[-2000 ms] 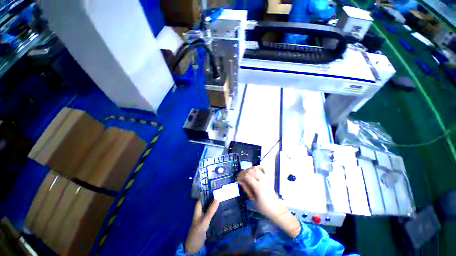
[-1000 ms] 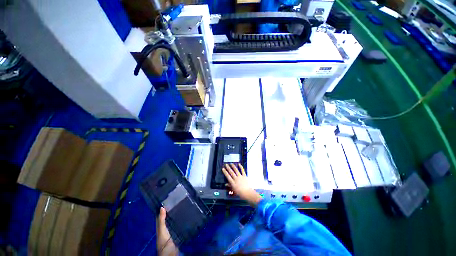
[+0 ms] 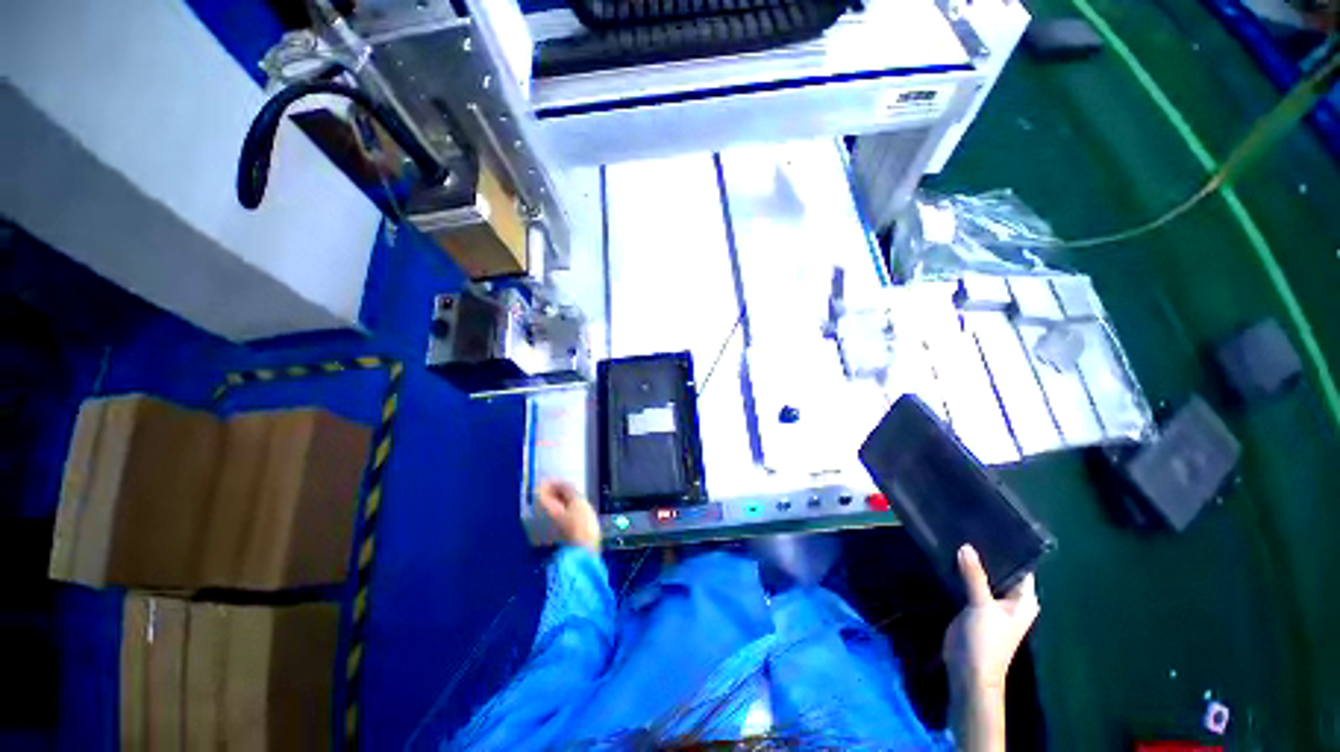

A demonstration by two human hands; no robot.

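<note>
A black plastic housing (image 3: pixel 644 426) with a white label lies in the dark nest at the front left of the white machine bed. My left hand (image 3: pixel 569 514) is beside the nest's lower left corner, over the bed's front left edge. Its fingers look curled and no object shows in it; whether it is closed is unclear. My right hand (image 3: pixel 992 624) grips the lower end of another black housing (image 3: pixel 948 492), which is tilted, smooth side up, over the bed's front right corner. My right fingers under it are hidden.
The gantry beam (image 3: pixel 764 88) crosses behind, with its vertical head (image 3: pixel 478 221) at left. A red button (image 3: pixel 877 503) is on the front edge. Pale pads (image 3: pixel 1029 353) lie right. Dark units (image 3: pixel 1180 463) lie on the green bench. Cartons (image 3: pixel 221 492) stand left.
The housing formerly in my left hand has left it. My right hand has moved from the nest to the right and now holds a housing. My left hand has moved to the nest's side.
</note>
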